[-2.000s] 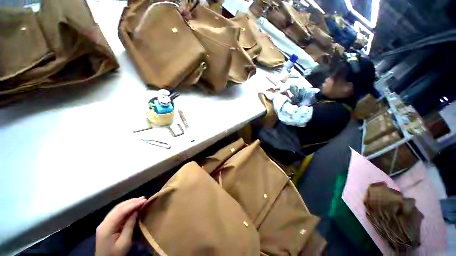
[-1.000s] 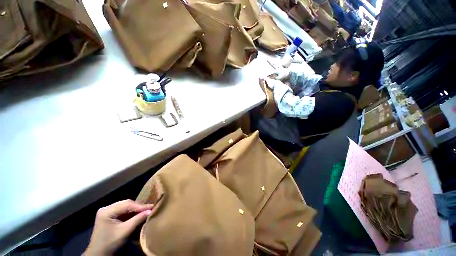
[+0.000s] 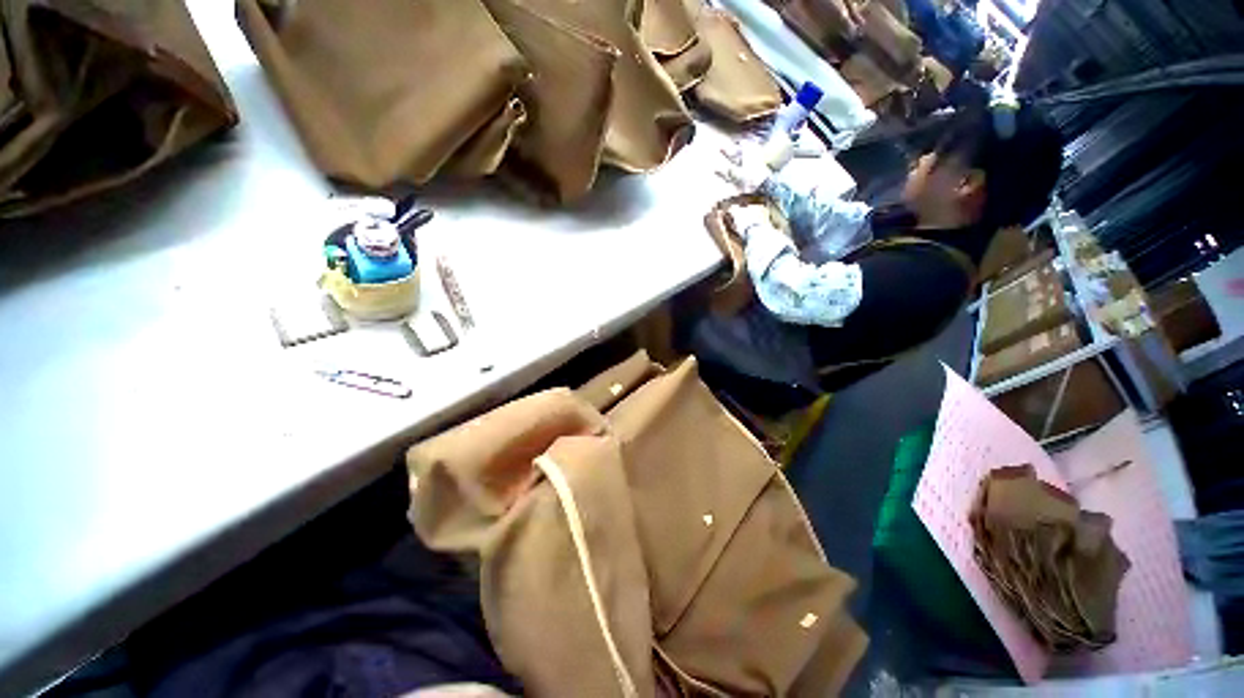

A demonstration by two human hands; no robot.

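A tan-brown bag body (image 3: 559, 545) lies bunched over the dark lap, its upper left part bulging and folded. A pale piping strip (image 3: 589, 559) runs down its front. More brown bag cloth with small gold studs (image 3: 808, 620) lies against its right side. A skin-coloured sliver shows at the bottom edge, cut off; I cannot tell whether it is a hand or forearm, or which one. No fingers of my left hand show, and the cloth may hide them. My right hand is not in view. Thread snips (image 3: 366, 383) lie on the table.
On the white table (image 3: 164, 450) stands a yellow tool cup (image 3: 378, 293) with a blue bottle, beside small blocks (image 3: 431, 331). Brown bags (image 3: 396, 96) are heaped at the back. A coworker (image 3: 873, 293) sits at the right. Brown cloth (image 3: 1044, 559) lies on pink sheeting at far right.
The left hand that pinched the bag's left edge no longer shows there. The bag's smooth panel has folded over, and its piping now faces up. The view has shifted slightly.
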